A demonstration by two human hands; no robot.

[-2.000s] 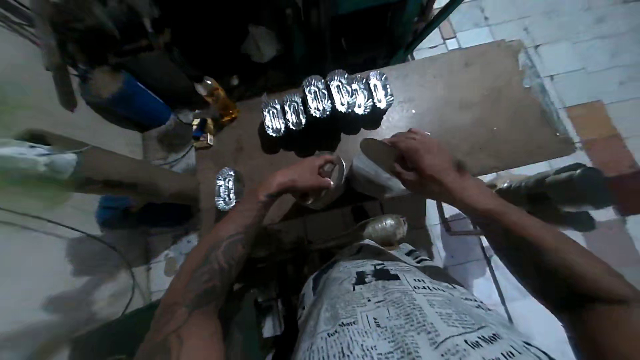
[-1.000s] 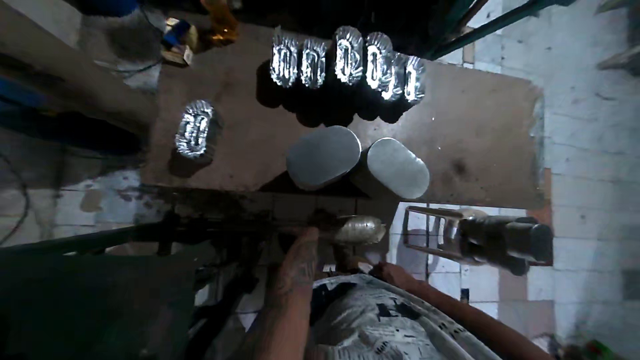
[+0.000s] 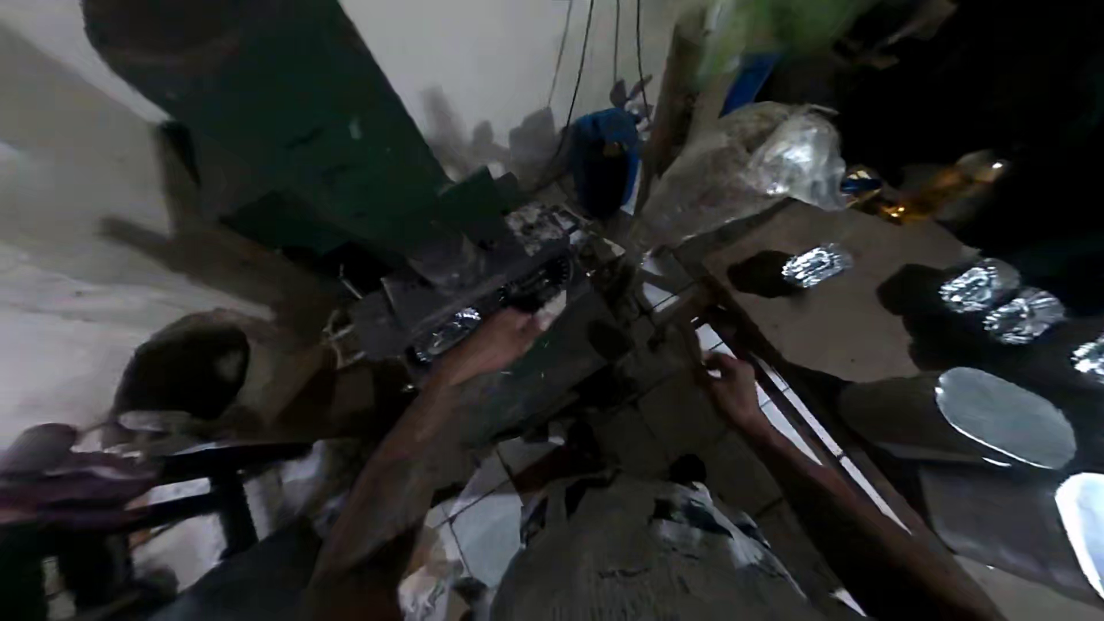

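My left hand (image 3: 503, 338) reaches over a dark machine bed (image 3: 526, 371), its fingers at a small pale piece (image 3: 552, 309) that is too blurred to name; whether it is gripped is unclear. Just left of that hand lies a shiny fluted metal piece (image 3: 448, 332) in the machine. My right hand (image 3: 730, 377) hangs above the floor beside the table edge, fingers curled, with a small pale spot at the fingertips. On the brown table at right are a fluted metal piece (image 3: 816, 265), more such pieces (image 3: 979, 285), and two oval-topped metal forms, one nearer (image 3: 1006, 417) and one at the frame's edge (image 3: 1082, 526).
A large green machine housing (image 3: 285, 129) rises at upper left. A blue container (image 3: 605, 159) stands by the wall. Clear plastic wrap (image 3: 798, 155) and an amber bottle (image 3: 949, 185) lie near the table's far corner. Hanging cables and a tiled floor (image 3: 487, 517) are also in view.
The view has swung far left to the green machine. My hands, on the two oval forms two seconds ago, have left them; the left is now over the machine, the right beside the table.
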